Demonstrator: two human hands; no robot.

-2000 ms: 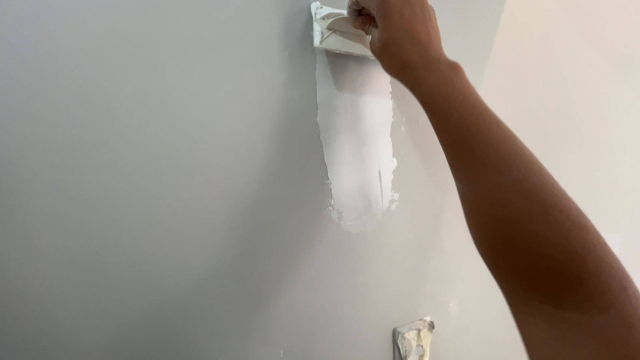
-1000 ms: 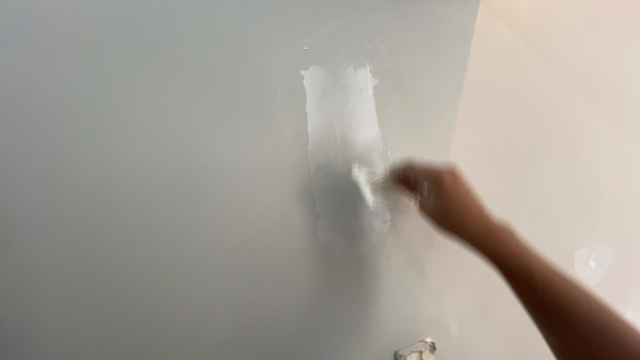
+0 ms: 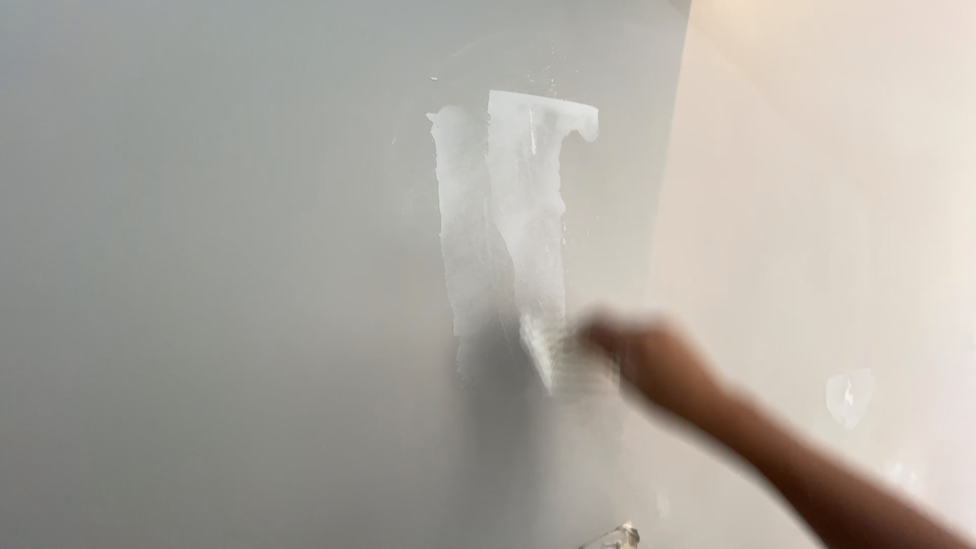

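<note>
My right hand is closed on a putty knife, both blurred by motion. White filler shows on the knife's left edge, which lies at the lower part of a tall patch of wet white filler on the grey wall. The patch has a thinner strip along its left side and a small hooked lobe at its top right. At the bottom edge, the tip of another filler-smeared tool pokes into view; who or what holds it is hidden. My left hand is out of view.
To the right, a paler wall section meets the grey along a slanting line. It bears a small dab of filler and a fainter one lower down. A dark shadow falls below the putty knife.
Two seconds ago my right hand was at the top of the patch with the knife; it is now near the bottom. The patch has changed shape, with a hooked lobe at the top right.
</note>
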